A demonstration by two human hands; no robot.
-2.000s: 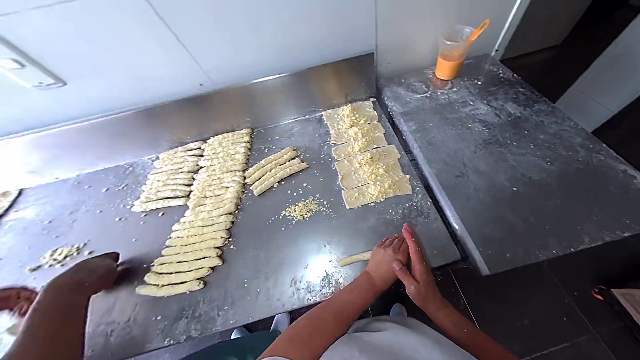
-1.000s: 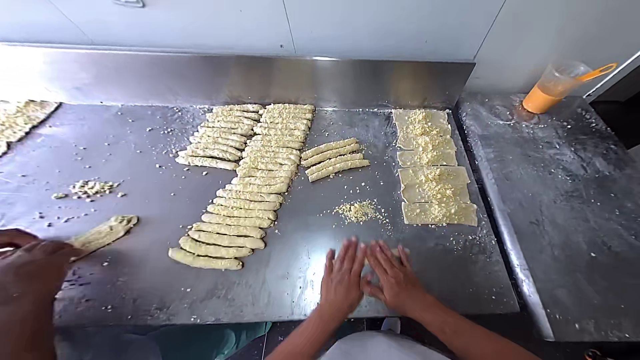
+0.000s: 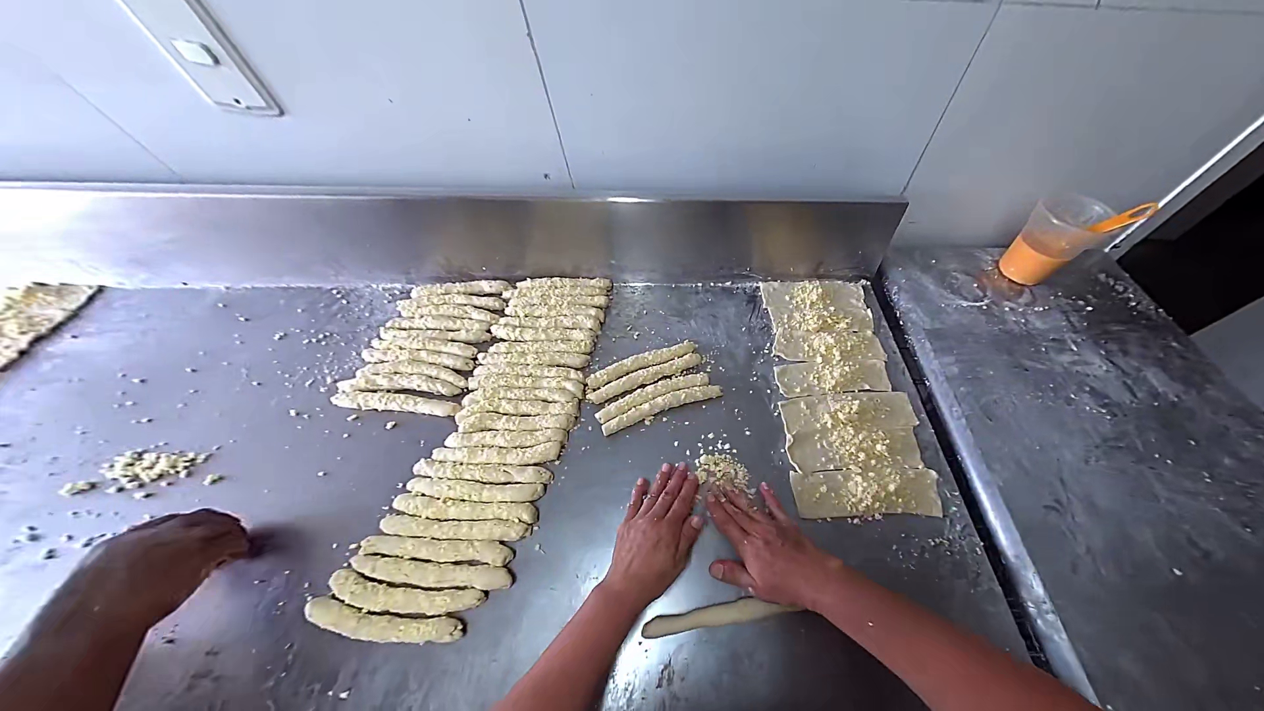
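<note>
My left hand (image 3: 654, 538) lies flat, fingers apart, on the steel table (image 3: 281, 494), at the left edge of a small pile of grated cheese-like crumbs (image 3: 722, 472). At the pile's near right edge rests my right hand (image 3: 765, 548), its fingers also spread. Neither hand holds anything. A plain dough stick (image 3: 716, 618) lies nearer me, its right end partly hidden by my right wrist. Beyond my hands are several crumb-coated sticks (image 3: 647, 385). Flat dough pieces (image 3: 825, 496) topped with crumbs lie in a column to the right.
Long rows of coated dough sticks (image 3: 449, 523) stand left of centre. A co-worker's hand (image 3: 173, 558) is at the left, near another crumb pile (image 3: 153, 467). A clear plastic cup (image 3: 1037, 252) with orange liquid and an orange-handled utensil stands on the dark right-hand counter (image 3: 1076, 444).
Two seconds ago my hands were together beside the plain stick; now they are apart at the crumbs. The co-worker's hand no longer touches the dough piece seen a second ago.
</note>
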